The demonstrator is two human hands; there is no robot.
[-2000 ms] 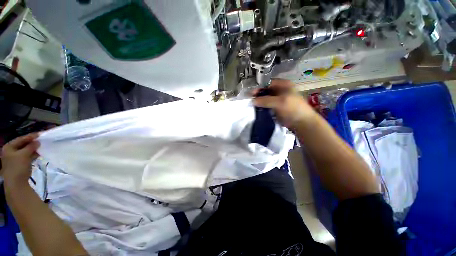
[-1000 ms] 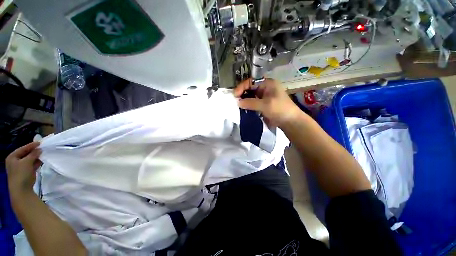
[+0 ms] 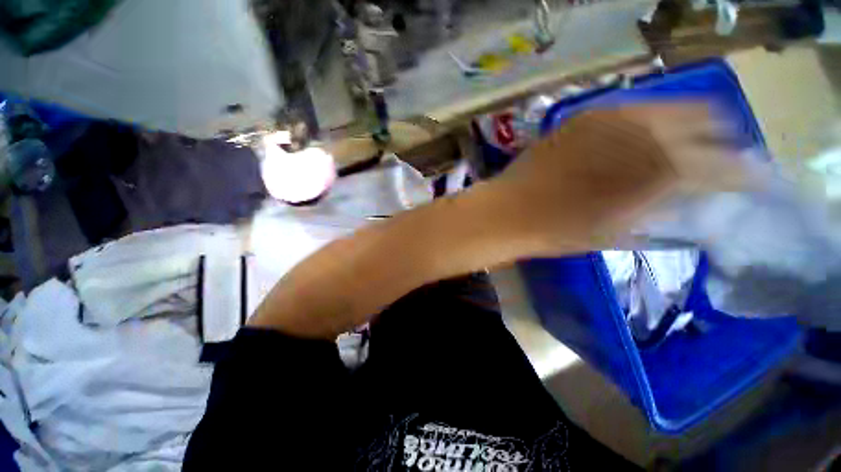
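My left hand (image 3: 659, 147) reaches across my body to the right, over the blue tub. It is strongly blurred. A blurred pale cloth (image 3: 770, 244) is at and below its fingers; I cannot tell whether the fingers grip it. My right hand is not in view. White garments with navy trim (image 3: 111, 369) lie crumpled at the left and across the front of the machine. A white band (image 3: 223, 300) with dark edges shows beside my black sleeve. My forearm hides part of the cloth.
The white machine head (image 3: 157, 69) is at upper left, with a glaring lamp (image 3: 297, 173) below it. The blue tub (image 3: 645, 392) at right holds white pieces (image 3: 650, 286) with dark lines. A clear bottle (image 3: 32, 164) stands at far left.
My left hand has left the cloth's left end and swung far right over the tub. My right hand has gone out of view. The stretched cloth is no longer held up. The view has shifted.
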